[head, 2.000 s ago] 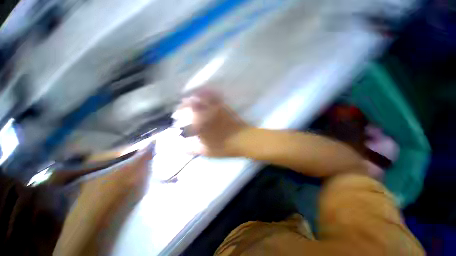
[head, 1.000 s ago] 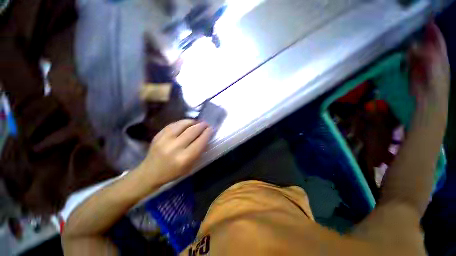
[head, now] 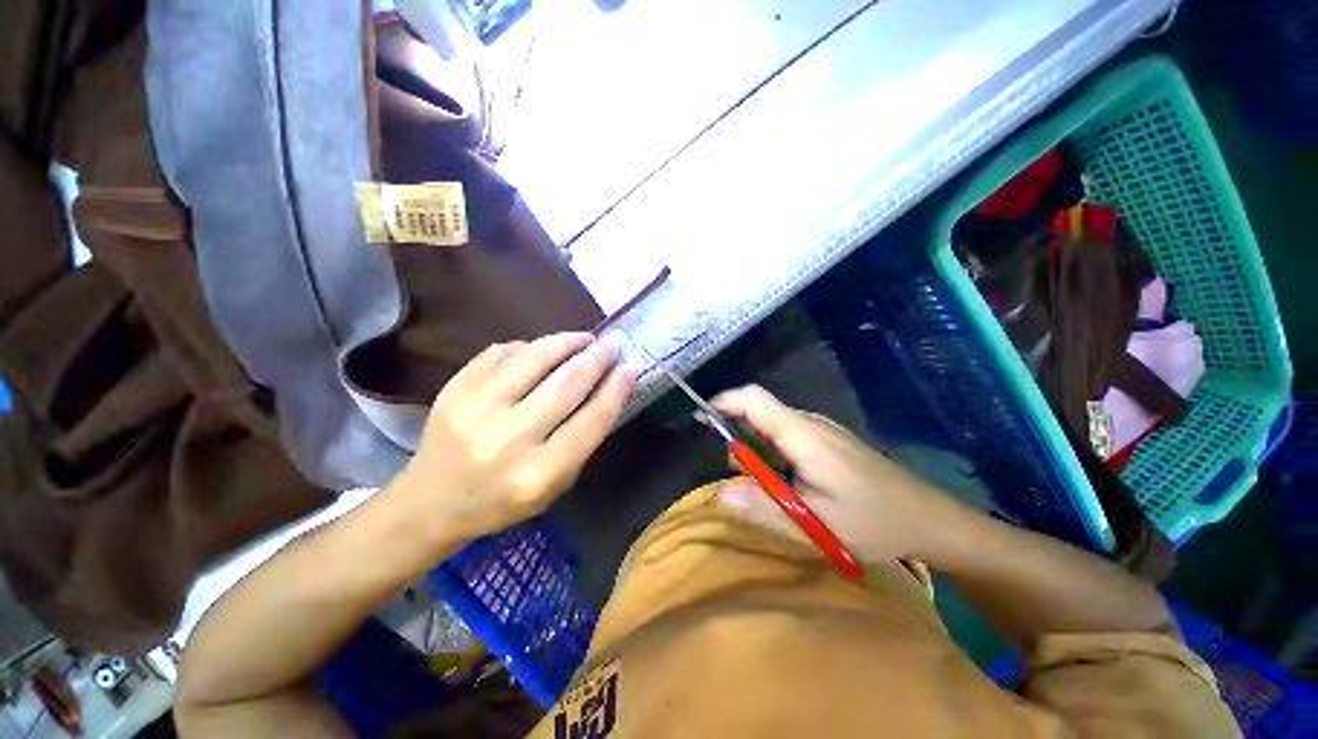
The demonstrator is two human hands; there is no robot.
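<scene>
The brown trousers (head: pixel 448 311) lie bunched at the left of the white table (head: pixel 723 188). The pale grey lining strip (head: pixel 325 217) runs down them, with a cream label (head: pixel 419 214) beside it. My left hand (head: pixel 520 419) is on the garment's edge at the table's front, fingers closed on the cloth; a narrow brown end sticks out past the fingertips. My right hand (head: pixel 795 469) holds red-handled snips (head: pixel 792 505), their metal tips pointing at the cloth edge beside my left fingertips. Whether the blades touch the cloth is hard to tell.
A green basket (head: pixel 1207 289) at the right holds brown, red and pink pieces. A blue basket (head: pixel 528 606) is below the table's front edge. A bright lamp glare lies at the table's back left. Small metal parts show at the bottom left.
My right hand has come from the far right end of the table to beside my left hand, now with the red snips. My left hand stays near the cloth edge.
</scene>
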